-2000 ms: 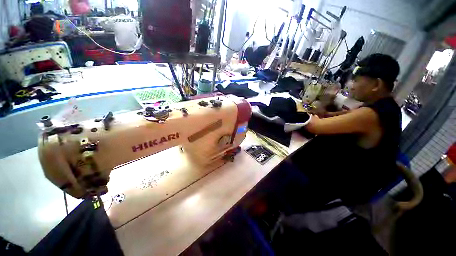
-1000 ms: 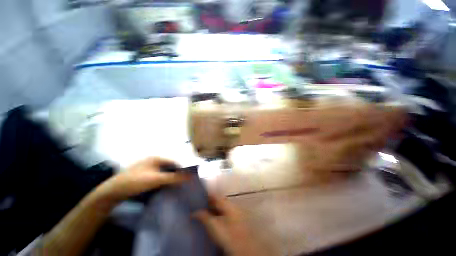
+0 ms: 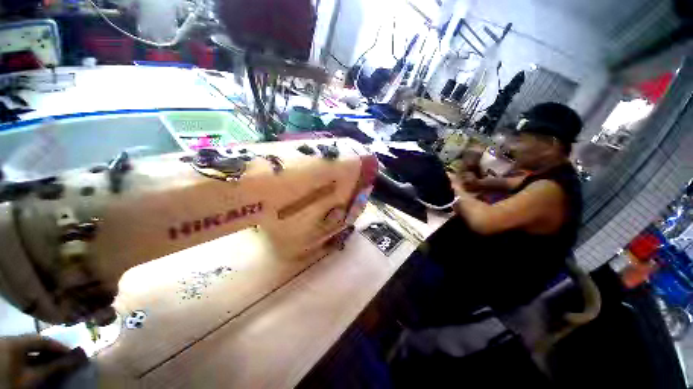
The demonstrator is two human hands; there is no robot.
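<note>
The cream HIKARI sewing machine [image 3: 190, 220] stands across the pale table. Its presser foot and needle area [image 3: 93, 331] is at the lower left, under the head. My left hand [image 3: 34, 363] is at the bottom left corner, blurred and cut off by the edge, just left of and below the needle. Its fingers are on a piece of dark grey garment cloth [image 3: 78, 372], of which only a small part shows. My right hand is not in view.
A person in a black cap and sleeveless top [image 3: 524, 205] works at the right, at a neighbouring machine with black cloth [image 3: 418, 178]. A green basket [image 3: 201, 125] with a pink item is behind my machine. A black card [image 3: 384, 238] lies at the table's right end.
The view has swung right since one second ago, moving the machine head left. My left hand now shows only at the corner; my right hand has left the picture.
</note>
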